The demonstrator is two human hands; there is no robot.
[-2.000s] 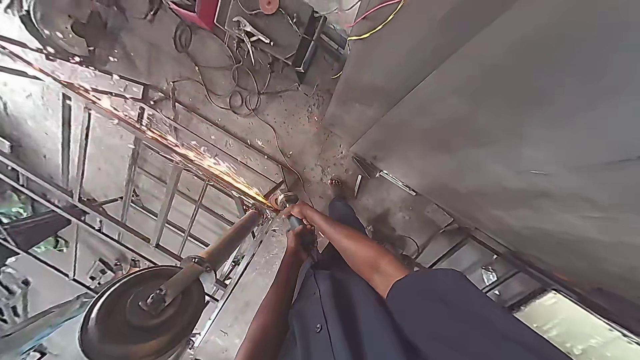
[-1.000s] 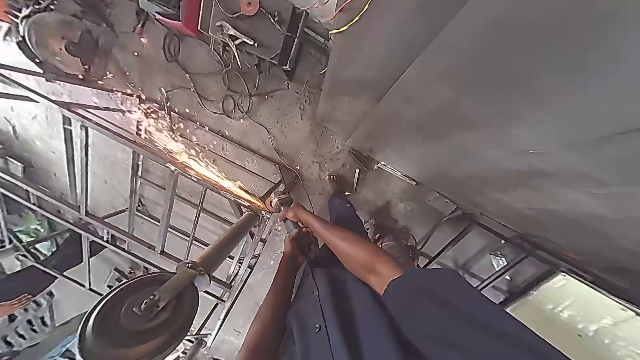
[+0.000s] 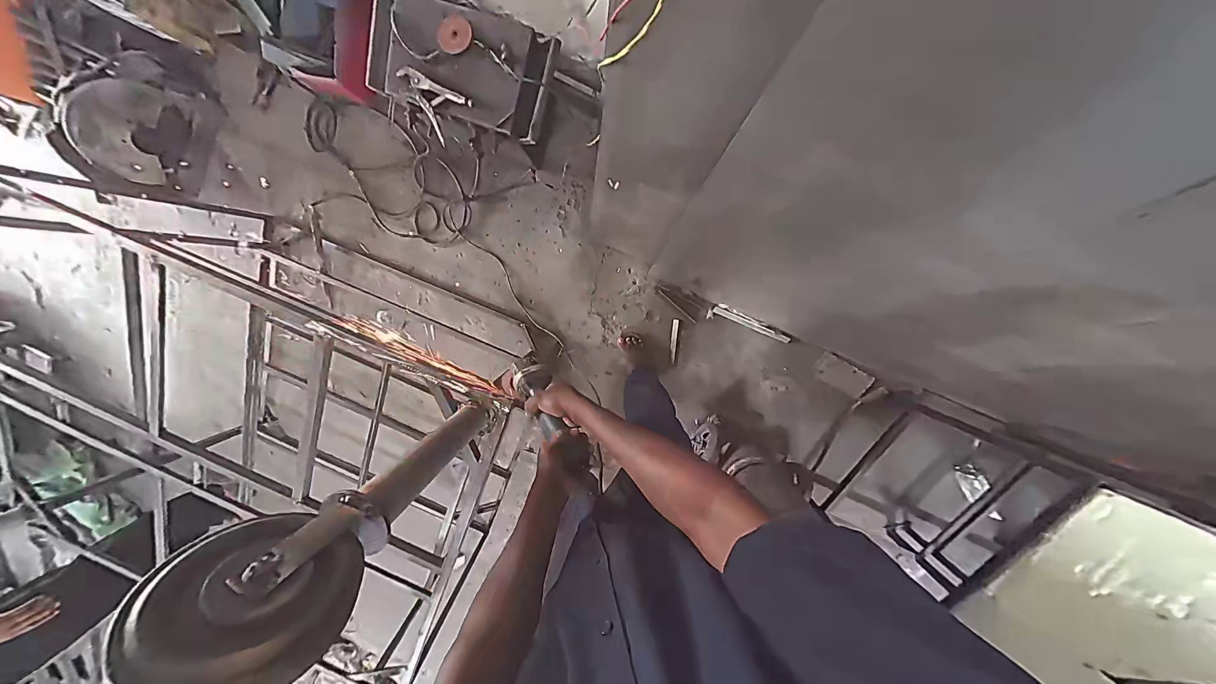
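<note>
An angle grinder (image 3: pixel 532 378) is held in both my hands, its head against or very near the upper end of a metal pipe (image 3: pixel 418 465). Around the front of the tool, close to its head, my right hand (image 3: pixel 562 404) is closed. My left hand (image 3: pixel 568 448) grips the body behind it. Orange sparks (image 3: pixel 418 353) stream from the contact up and to the left. The pipe slopes down to a large round metal disc (image 3: pixel 237 598), with a collar (image 3: pixel 356 508) partway along it. The exact contact point is too small to tell.
Welded metal frames (image 3: pixel 313 418) lie left of me, and another frame (image 3: pixel 864 461) is at right. A cable (image 3: pixel 513 285) runs over the floor to coils. A clamp (image 3: pixel 432 95) rests on a box at the top. Another person's hand (image 3: pixel 27 617) shows at lower left.
The spark stream is shorter and thinner than one second ago. My hands remain on the grinder at the pipe's end. Another person's hand, absent two seconds ago, shows at lower left.
</note>
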